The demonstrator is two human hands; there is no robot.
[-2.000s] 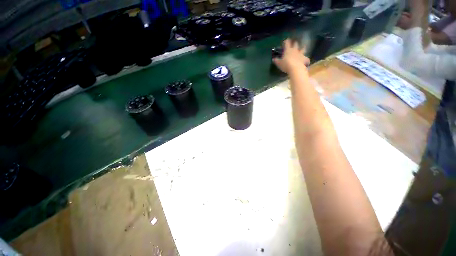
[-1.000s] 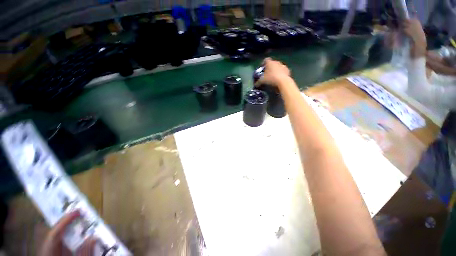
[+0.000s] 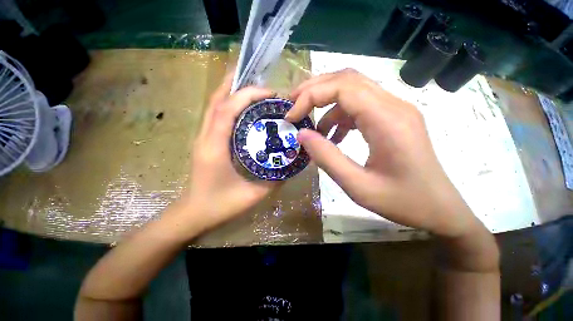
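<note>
A black cylindrical housing (image 3: 243,150) is held with its ringed end face up, above the brown bench covering. A pale round sticker (image 3: 256,142) with a dark lobed graphic and blue marks lies inside the ring. My left hand (image 3: 217,150) grips the housing from the left and also holds a white label strip (image 3: 267,41) that stands up beyond it. My right hand (image 3: 377,144) has thumb and index finger at the sticker's right edge, nearly together. Whether they pinch the sticker or only touch it cannot be told.
A white work sheet (image 3: 502,163) lies at the right, with several black housings (image 3: 429,59) at its far edge. A green conveyor belt (image 3: 352,28) runs beyond. A white desk fan (image 3: 47,131) stands at left. Another label strip (image 3: 558,141) lies far right.
My right hand has come back from the belt to the housing now held in front of me. My left hand, earlier low at left with the strip, now grips the housing too. The view has turned left and down.
</note>
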